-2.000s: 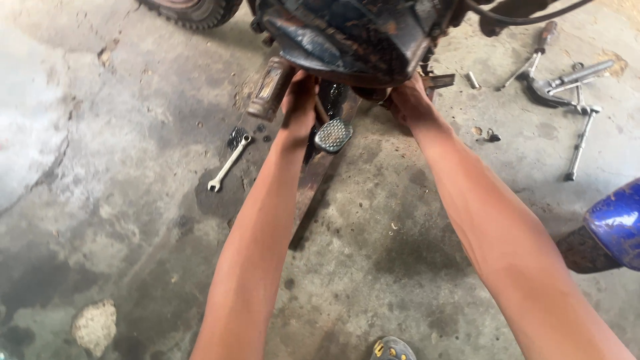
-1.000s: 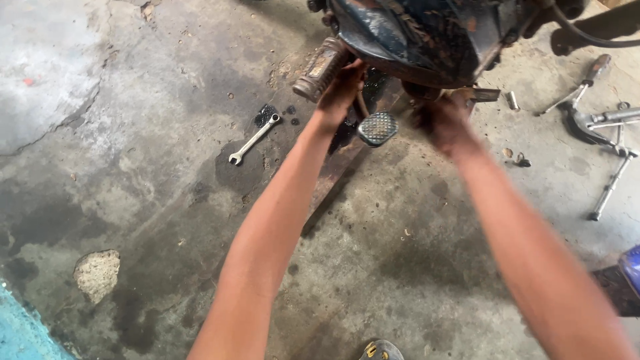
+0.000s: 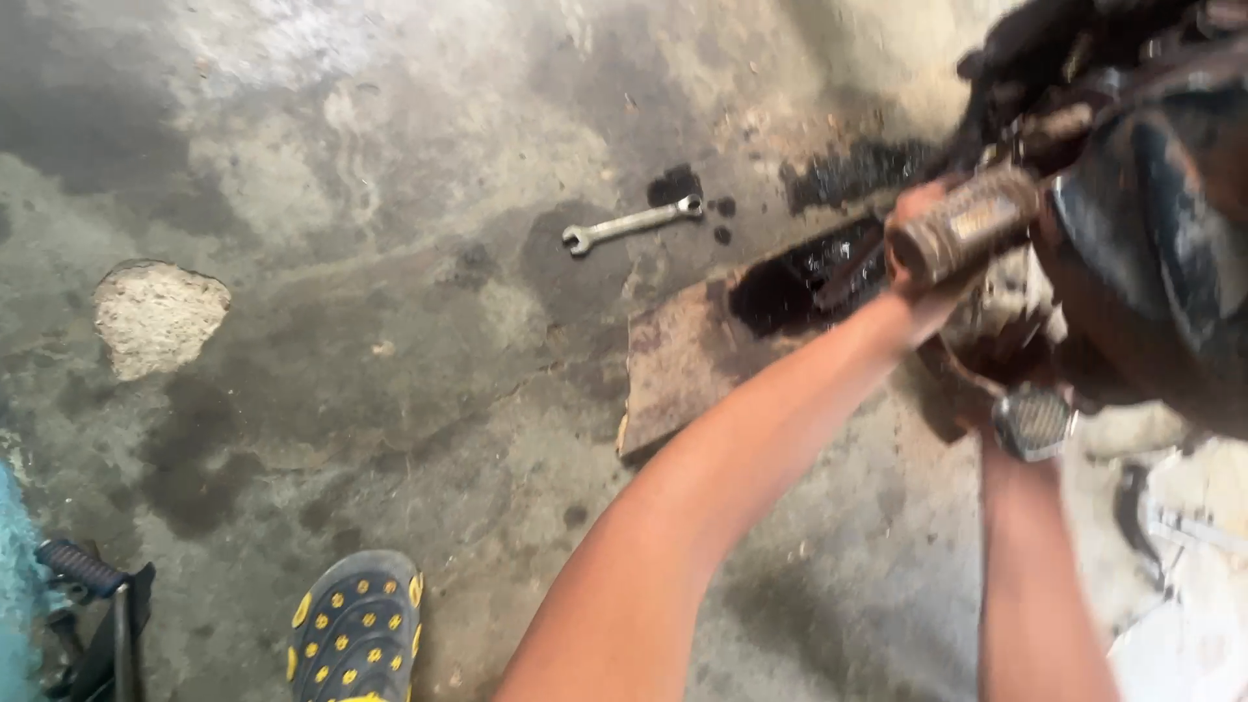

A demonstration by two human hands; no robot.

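Note:
The underside of a motorcycle, with a dark scuffed body panel [image 3: 1160,234], fills the upper right. My left hand [image 3: 912,234] reaches in behind the ribbed rubber footrest [image 3: 965,222]; its fingers are mostly hidden, so its grip cannot be told. My right hand lies under the engine, behind the textured metal foot pedal [image 3: 1033,423], with only the forearm plain to see. Below the machine, a wooden board [image 3: 682,366] bears a pool of dark oil [image 3: 780,292]. A combination wrench [image 3: 632,225] rests on the concrete floor, left of the footrest.
A pale rough patch [image 3: 161,317] marks the floor at left. A clog [image 3: 359,624] with yellow dots is at the bottom. Dark-handled tools [image 3: 93,585] lie by a turquoise surface at lower left. Blurred metal tools [image 3: 1170,536] are at the right edge.
The view has swung left and turned, so the motorcycle now sits at the right. My right hand, partly visible beside the engine before, is now hidden beneath it. The wrench remains on the floor.

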